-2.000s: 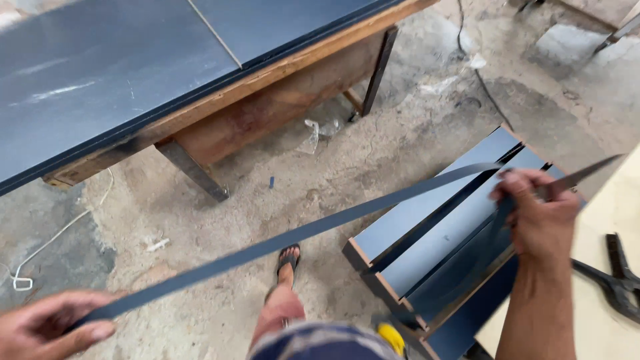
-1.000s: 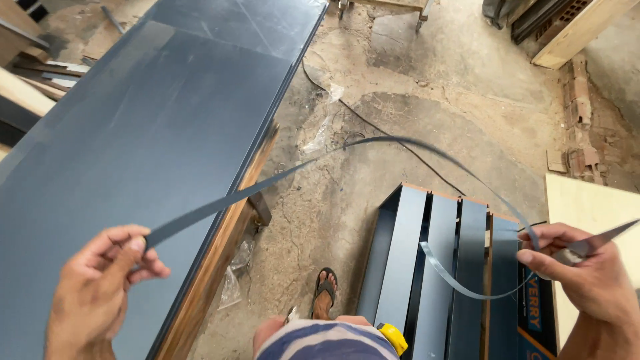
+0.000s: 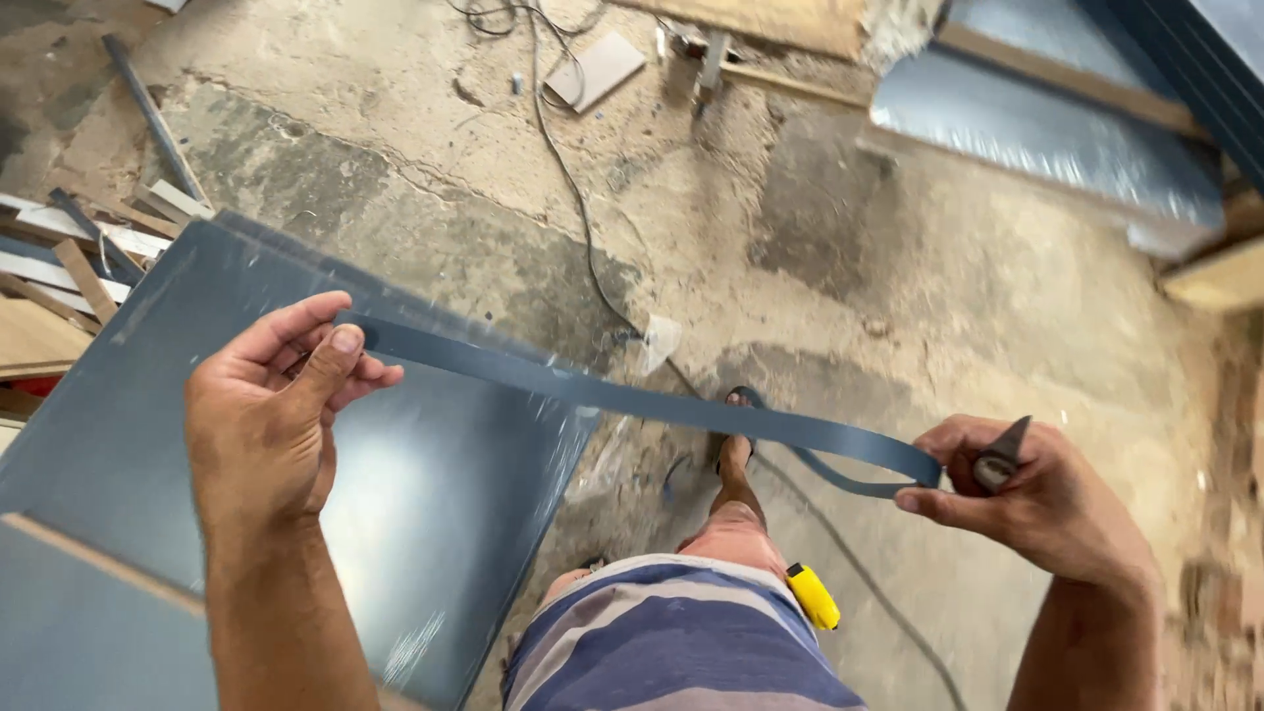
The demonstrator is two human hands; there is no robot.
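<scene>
A blue-grey strip of edge banding (image 3: 632, 397) stretches between my hands and loops back near the right one. One end is pinched between thumb and fingers of my left hand (image 3: 286, 405), above the blue-grey panel (image 3: 415, 474). My right hand (image 3: 1037, 494) grips the looped part between thumb and fingers, over the concrete floor. The same hand also holds a knife (image 3: 1002, 459), its dark pointed blade sticking up past the fingers; most of its handle is hidden. A yellow tool (image 3: 813, 596), perhaps a tape measure, hangs at my waist.
A black cable (image 3: 583, 212) crosses the concrete floor past my foot. Wood and panel offcuts (image 3: 89, 267) lie at the left. Film-covered blue-grey boards (image 3: 1047, 128) stand at the upper right. Crumpled clear plastic (image 3: 660, 341) lies by the cable.
The view has turned a lot, and the slatted blue-grey piece by my right hand is out of view. Both hands keep hold of the strip, which arched high a second ago and now runs flatter.
</scene>
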